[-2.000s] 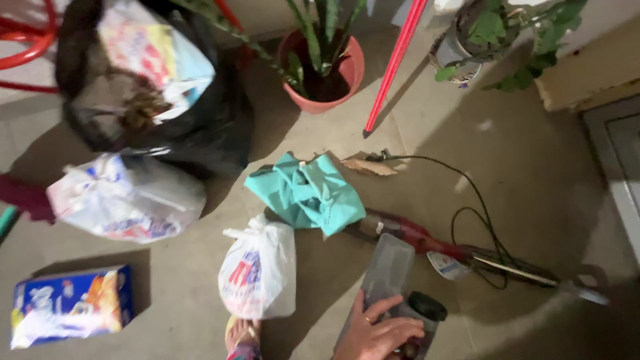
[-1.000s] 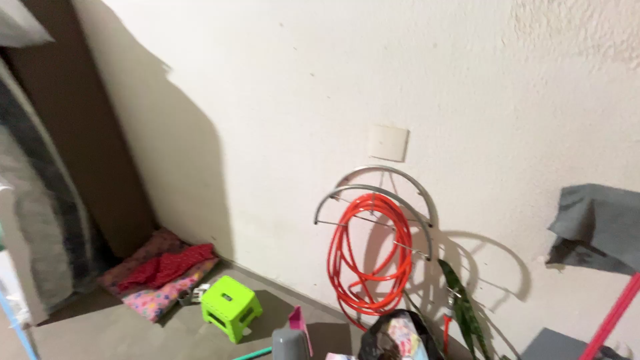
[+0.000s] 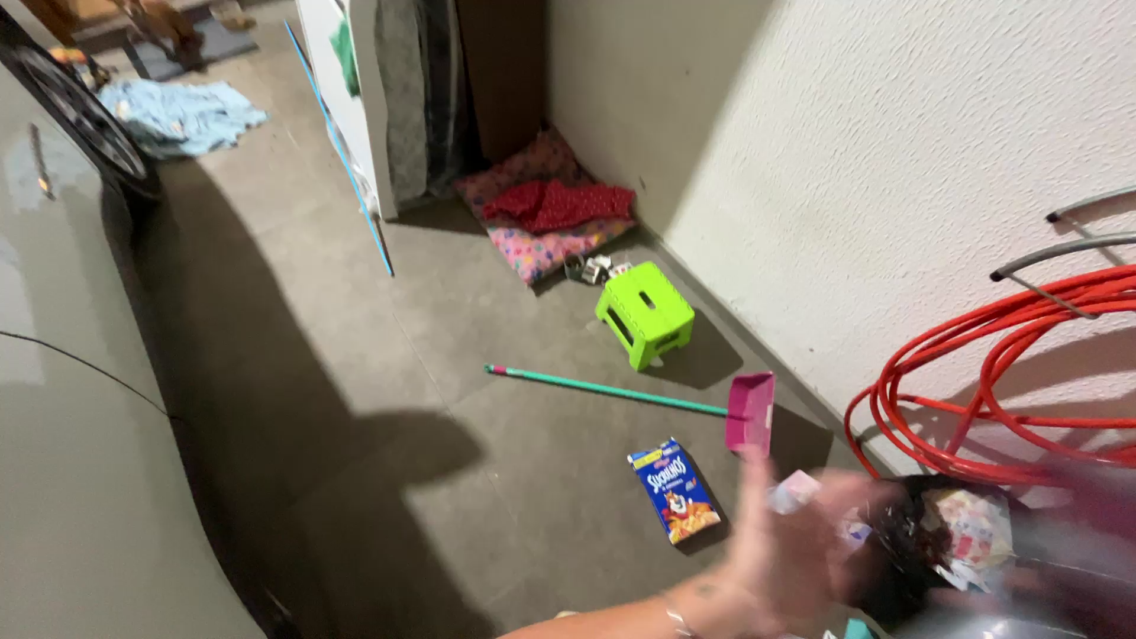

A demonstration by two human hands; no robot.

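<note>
My left hand point(image 3: 790, 537), blurred by motion, reaches in from the bottom with spread fingers; nothing shows held in it. Just left of it a blue cereal box point(image 3: 674, 491) lies on the floor. Above the hand is a pink dustpan point(image 3: 751, 414) with a long teal handle. Behind and right of the fingers stands a black garbage bag point(image 3: 896, 559) with wrappers and waste in it. A blurred, partly see-through thing point(image 3: 1047, 612) fills the lower right corner; whether my right hand is on it cannot be told.
A green folding stool point(image 3: 646, 311) stands near the wall, beside a pink patterned cushion point(image 3: 532, 253) with red cloth. An orange hose point(image 3: 941, 390) hangs on a rack at right. A car point(image 3: 80, 399) runs along the left. A light blue cloth point(image 3: 182, 115) lies near its wheel.
The view has swung widely, away from the potted plants and toward the car. Two seconds ago a hand was on a clear plastic container; now my left hand is spread near the black bag.
</note>
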